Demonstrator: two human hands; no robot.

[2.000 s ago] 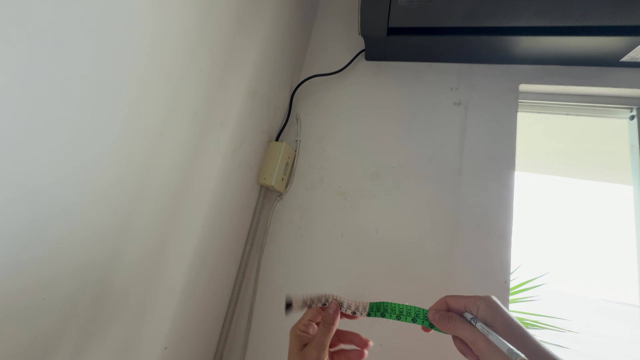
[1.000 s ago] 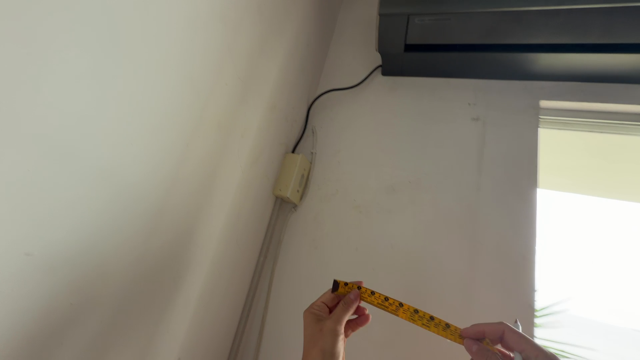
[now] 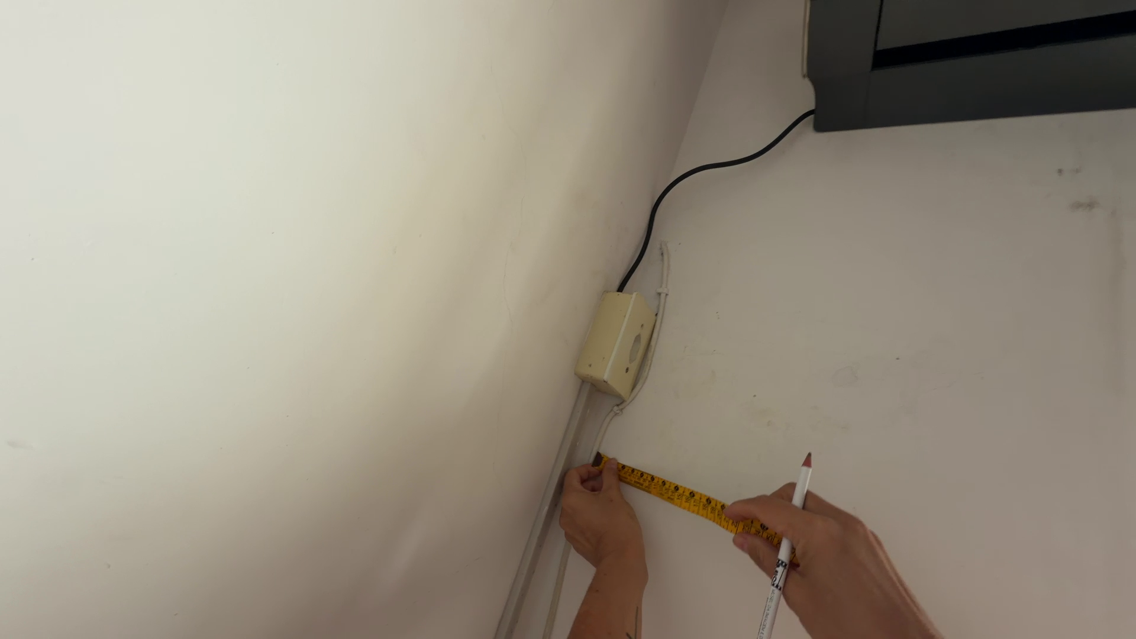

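A yellow tape measure with black markings runs slantwise between my hands, low in the view. My left hand pinches its dark-tipped end beside the white cable and conduit near the wall corner. Farther along the tape, my right hand grips it between thumb and fingers. The same hand also holds a white pencil with a reddish tip pointing up. The part of the tape past my right fingers is mostly hidden.
Above my left hand, a cream electrical box is fixed by the corner. A black cable rises from it to a dark wall-mounted unit at upper right. A conduit runs down from the box.
Both hands and the tape have moved up toward the corner below the box. The tape showed its white and green side two seconds ago and now shows yellow. The window has left the view.
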